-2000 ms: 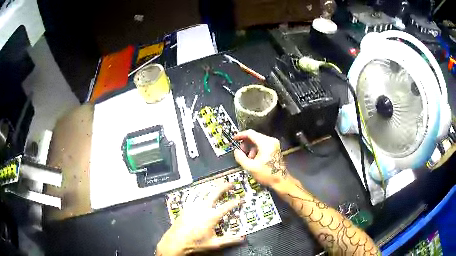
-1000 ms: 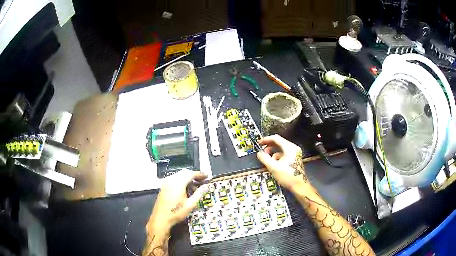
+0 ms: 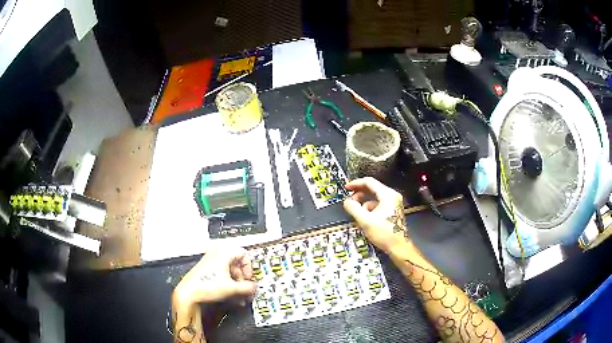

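A white PCB panel (image 3: 319, 278), with two rows of small boards bearing yellow-black parts, lies component side up on the black ribbed mat. My left hand (image 3: 218, 276) is at its left edge, fingers curled and thumb beside the edge; whether it grips the panel is unclear. My right hand (image 3: 377, 211) is above the panel's upper right part, thumb and fingertips pinched on a slim dark tool, perhaps tweezers, mostly hidden by the fingers. A short spare PCB panel (image 3: 321, 175) lies at an angle just beyond those fingertips.
Solder reel (image 3: 225, 191) on a white sheet (image 3: 171, 167); yellow tub (image 3: 239, 108) behind. Grey pot (image 3: 373, 149), black soldering station (image 3: 439, 151) and white fan (image 3: 550, 167) at right. Green-handled cutters (image 3: 322, 107) at back. Metal rails (image 3: 84, 214) with another panel (image 3: 39, 201) at left. Blue crate (image 3: 584, 318) lower right.
My left hand, earlier spread over the panel, has moved left, then down from its upper left corner to its left edge. My right hand stays pinched near the spare panel. The camera view has shifted.
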